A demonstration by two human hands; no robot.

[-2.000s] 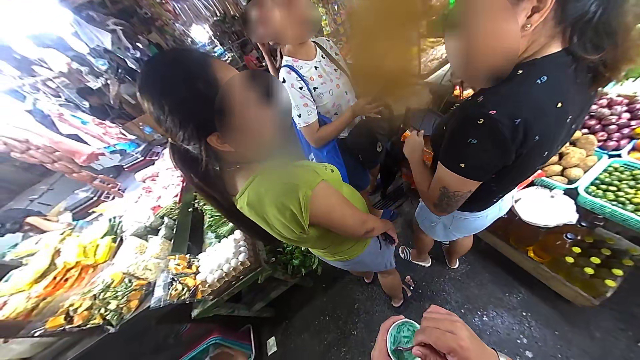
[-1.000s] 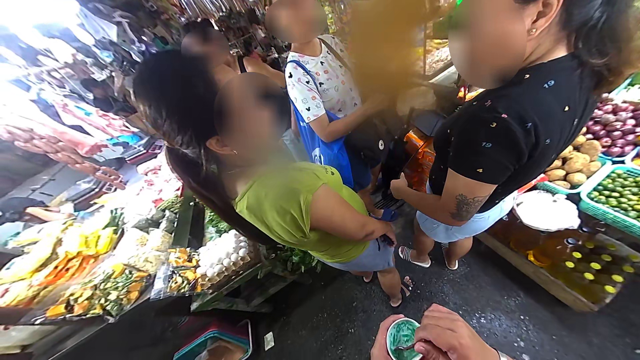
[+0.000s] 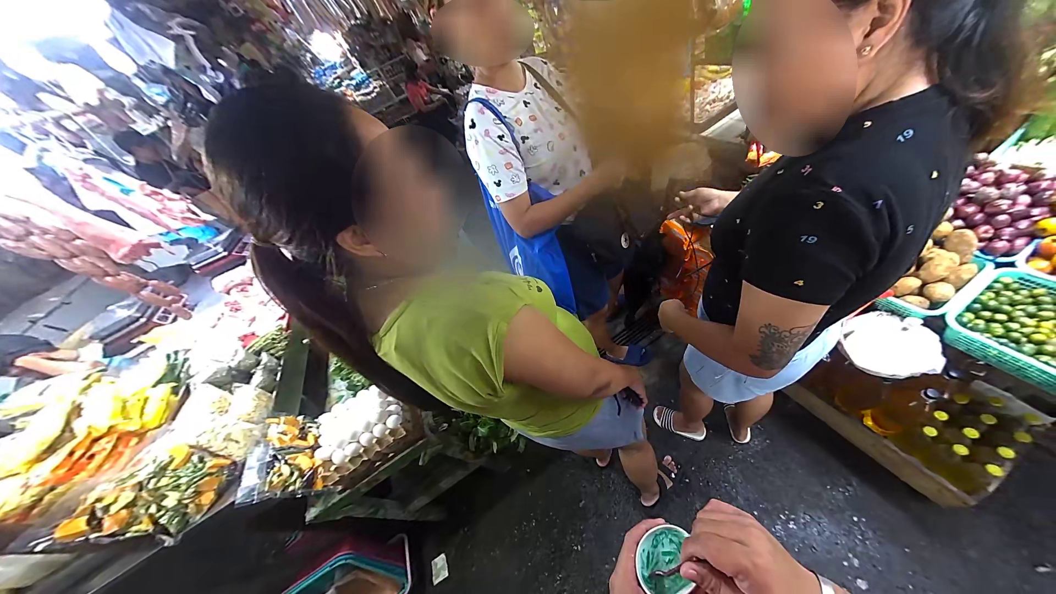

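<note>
Near the bottom edge, my left hand [image 3: 629, 554] is wrapped around a small white cup [image 3: 665, 561], which holds green contents in a pale liquid. My right hand [image 3: 734, 544] pinches the handle of a small spoon [image 3: 668, 569], whose bowl end dips into the cup. The cup stands upright between both hands, its open top facing me. Part of a band shows at my right wrist.
A person in a green shirt [image 3: 487, 346], one in a black shirt [image 3: 833, 206] and one in a white patterned shirt [image 3: 528, 132] stand ahead. Left, a stall holds eggs [image 3: 359, 433] and bagged cut vegetables [image 3: 148, 495]; right are green fruits [image 3: 1011, 318] and a crate of bottles [image 3: 949, 487].
The hand of the person in black has come up near the middle of the group. Another person seen behind the green shirt one second ago is out of sight. My hands keep their hold.
</note>
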